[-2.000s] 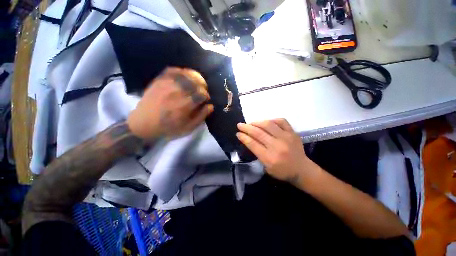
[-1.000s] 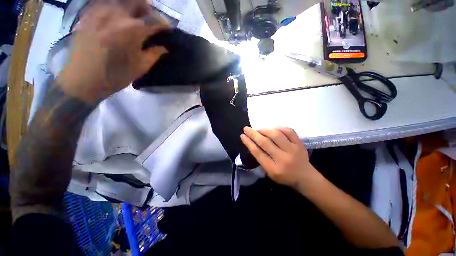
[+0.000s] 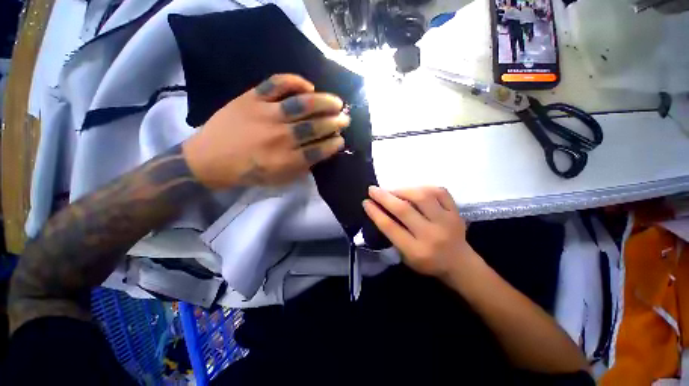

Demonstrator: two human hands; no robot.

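Note:
A black fabric piece (image 3: pixel 234 56) lies from the upper left to the bright needle area (image 3: pixel 366 64) and down along the table's left part. White garment panels (image 3: pixel 162 53) with dark seam lines lie under it and to its left. My left hand (image 3: pixel 268 132) lies over the black fabric just below and left of the needle, fingers pointing right; whether it grips cannot be told. My right hand (image 3: pixel 419 226) rests with its fingertips on the right edge of the black piece's lower end, near the table's front edge. Pale thread shows beside my left fingertips.
Black-handled scissors (image 3: pixel 555 136) lie right of the needle, blades towards it. A lit smartphone (image 3: pixel 526 45) lies behind them. A blue plastic basket (image 3: pixel 193 339) is at lower left. Orange fabric (image 3: pixel 642 309) is at lower right. A brown-edged surface (image 3: pixel 16 136) runs along the far left.
My left hand has come down and right from the raised upper-left fabric to beside the needle. The black piece's upper part now lies spread out. My right hand has stayed nearly still.

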